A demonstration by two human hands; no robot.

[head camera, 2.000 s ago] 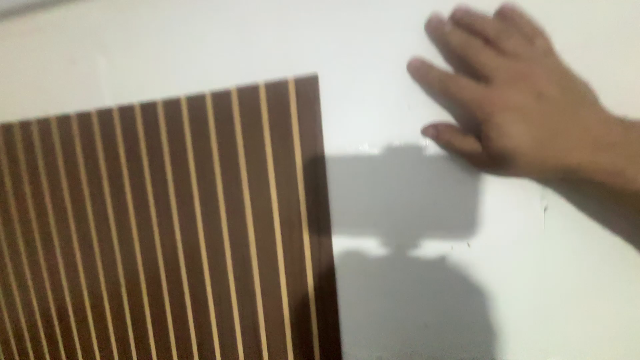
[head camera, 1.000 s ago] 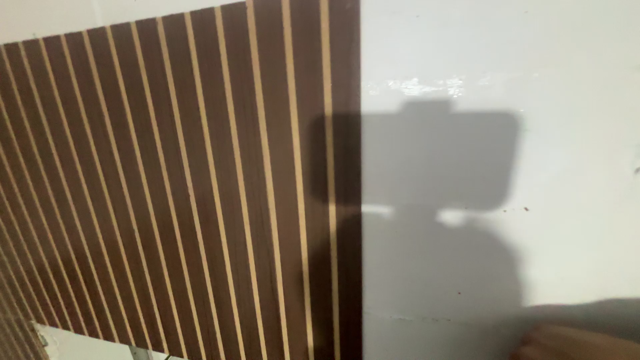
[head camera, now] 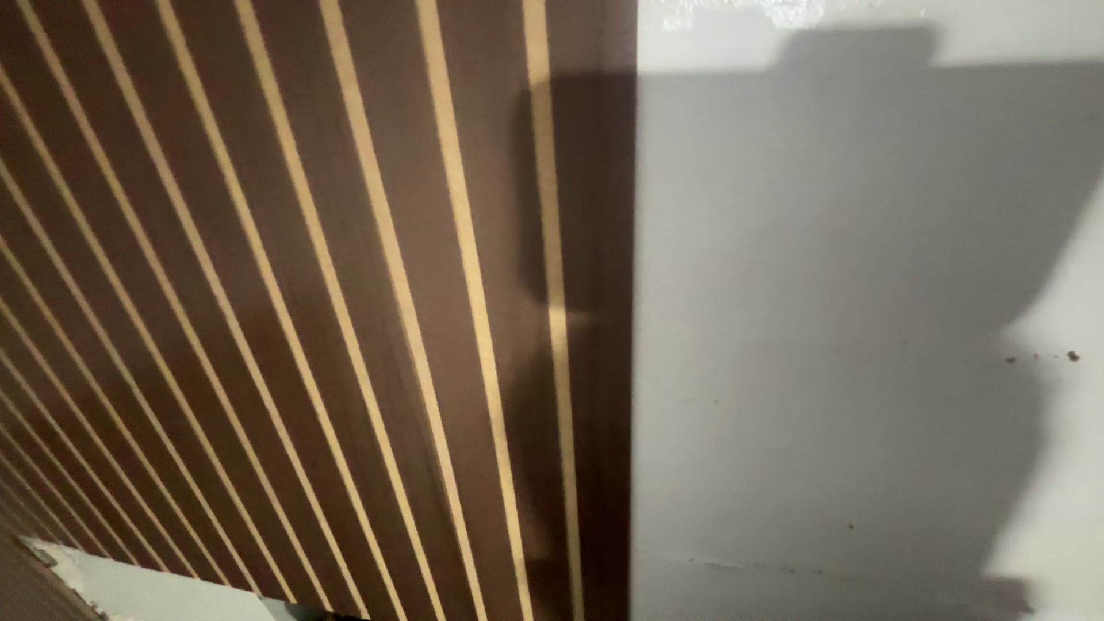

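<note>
A dark brown panel with thin tan stripes (head camera: 388, 259) fills the left and middle of the head view. Its straight right edge meets a pale wall surface (head camera: 776, 388). Neither of my hands shows in this frame, so what they hold or touch is hidden. A broad shadow with a block-like upper part falls over the wall and the right strip of the panel.
Under the panel's lower left edge a pale surface (head camera: 164, 591) shows, with a rough, chipped border beside a brown strip (head camera: 34, 578). Small dark specks and a faint crack mark the wall at right. A shiny patch (head camera: 759, 13) lies at the top.
The hand that was spread at the upper right two seconds ago, and partly seen at the lower right one second ago, is out of view. The view has moved closer to the panel.
</note>
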